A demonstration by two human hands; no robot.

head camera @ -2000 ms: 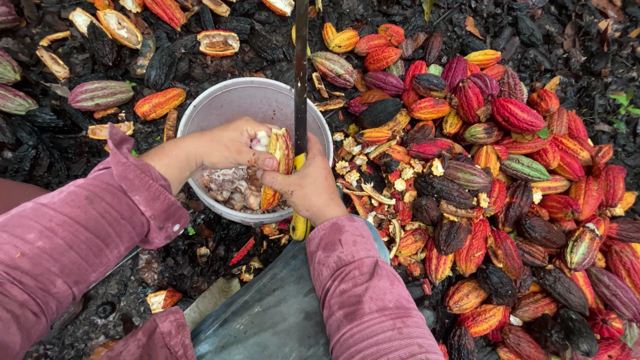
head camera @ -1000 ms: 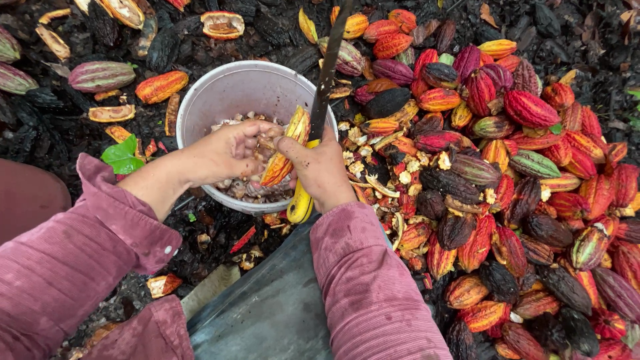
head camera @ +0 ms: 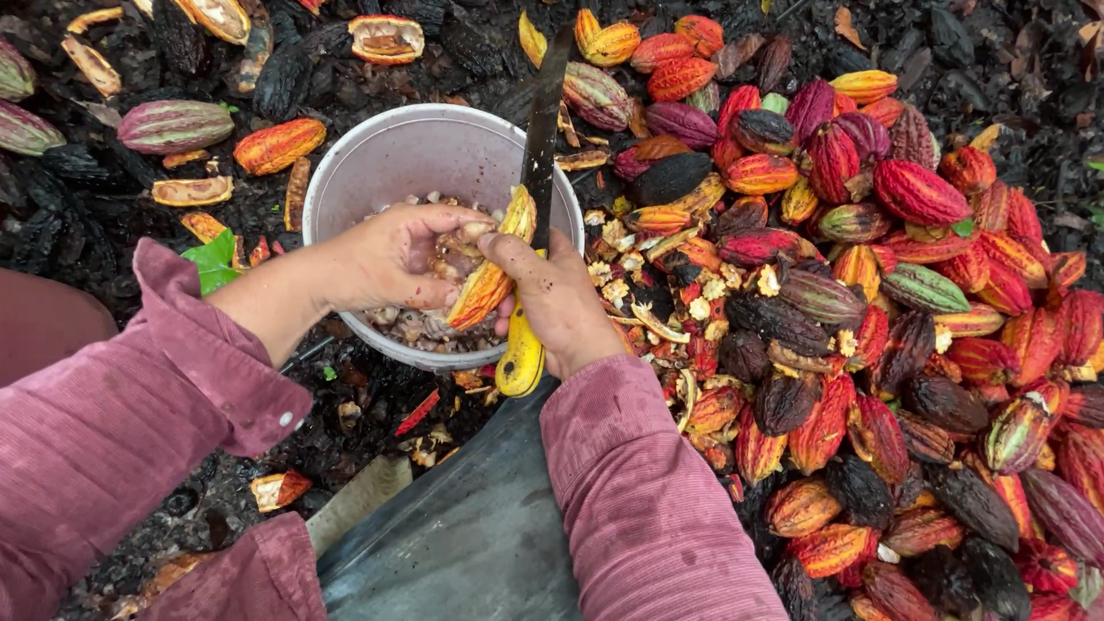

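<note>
My right hand holds a machete by its yellow handle, the dark blade pointing up and away. The same hand's thumb and fingers also grip an opened orange and yellow cacao pod. At the pod's open side is my left hand, its fingers curled on wet, whitish cacao beans. Both hands are over a whitish plastic bucket, which holds more pulp-covered beans.
A large heap of red, orange, green and blackened cacao pods lies at the right. Whole pods and emptied husks are scattered at the upper left. A grey boot or cloth-like surface shows below the bucket.
Two seconds ago the pod was more upright and more hidden by my fingers; now it tilts with its open side toward my left hand. The machete blade leans further right.
</note>
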